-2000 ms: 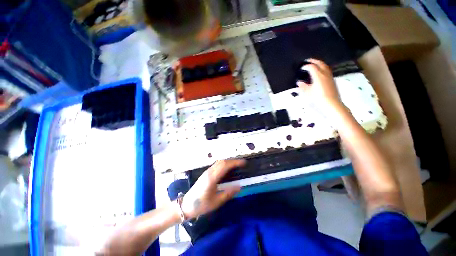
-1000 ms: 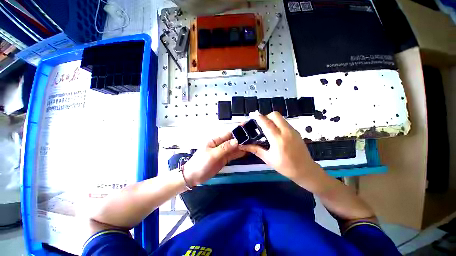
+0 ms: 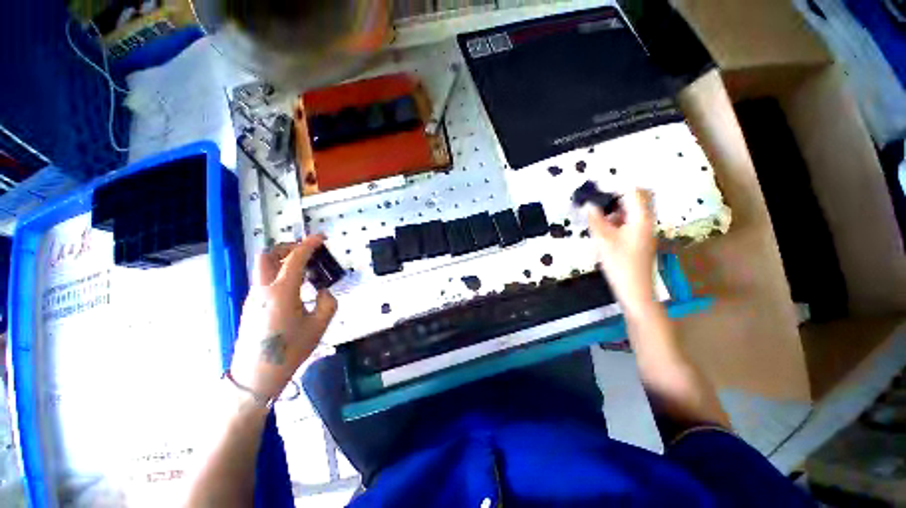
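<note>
A row of several black plastic housings [image 3: 459, 235] lies on the white bench [image 3: 437, 288]. My left hand [image 3: 283, 317] is shut on a black housing [image 3: 324, 266] at the left end of the row. My right hand [image 3: 626, 238] is shut on another black housing [image 3: 594, 197], blurred, to the right of the row. The orange-red fixture [image 3: 373, 161] behind the row holds several dark housings in its slot. The blue tray [image 3: 226, 268] at the left has a block of stacked black housings [image 3: 154, 213] at its top end.
A black flat mat or box [image 3: 571, 84] lies at the back right. Thin metal pieces [image 3: 260, 164] are left of the fixture. A blurred round object [image 3: 298, 35] hangs above it. The keyboard [image 3: 477, 319] is under the bench edge. An open carton [image 3: 775, 298] stands at the right.
My hands were together holding two housings; they are now apart, one housing in each, left hand out to the left and right hand out to the right. The camera view has shifted and tilted.
</note>
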